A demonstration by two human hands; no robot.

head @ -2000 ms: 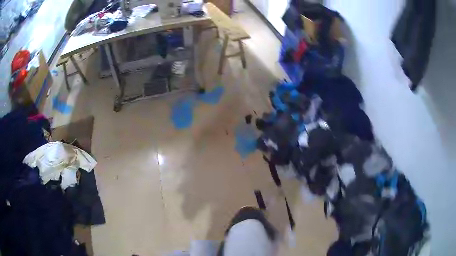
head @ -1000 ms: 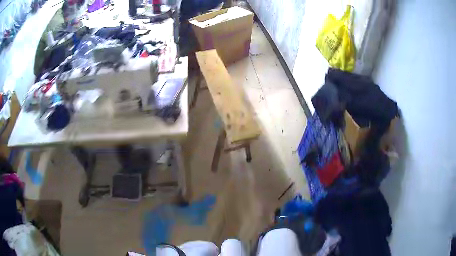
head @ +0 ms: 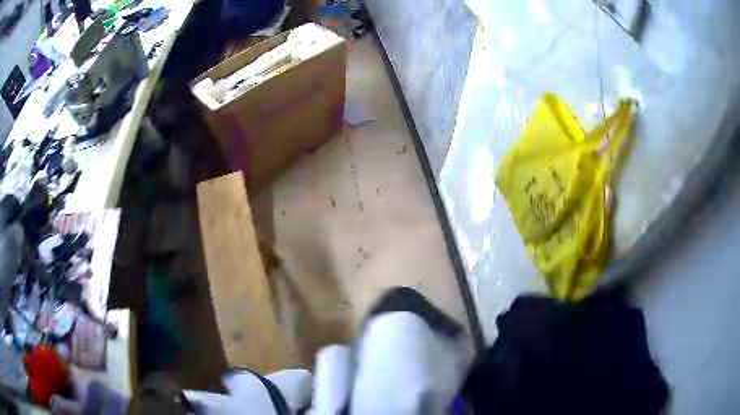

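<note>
Pale white rounded layers with dark edges (head: pixel 389 365) fill the bottom centre, nearest to me. They look like a gathered bundle of panels, but blur and the frame edge leave this unsure. More pale folds with a dark curved line (head: pixel 280 387) lie just left of them. Neither my left hand nor my right hand shows. What supports the pale layers is hidden.
A wooden bench (head: pixel 235 275) stands ahead on the left, with an open cardboard box (head: pixel 284 105) beyond. A cluttered table (head: pixel 122 162) runs along the left. A yellow bag (head: pixel 560 203) hangs on the right wall above dark cloth (head: pixel 568 357).
The view has moved forward past the sewing table and fabric heaps. The bench, box and yellow bag are now larger and nearer. The pale layers remain at the bottom edge.
</note>
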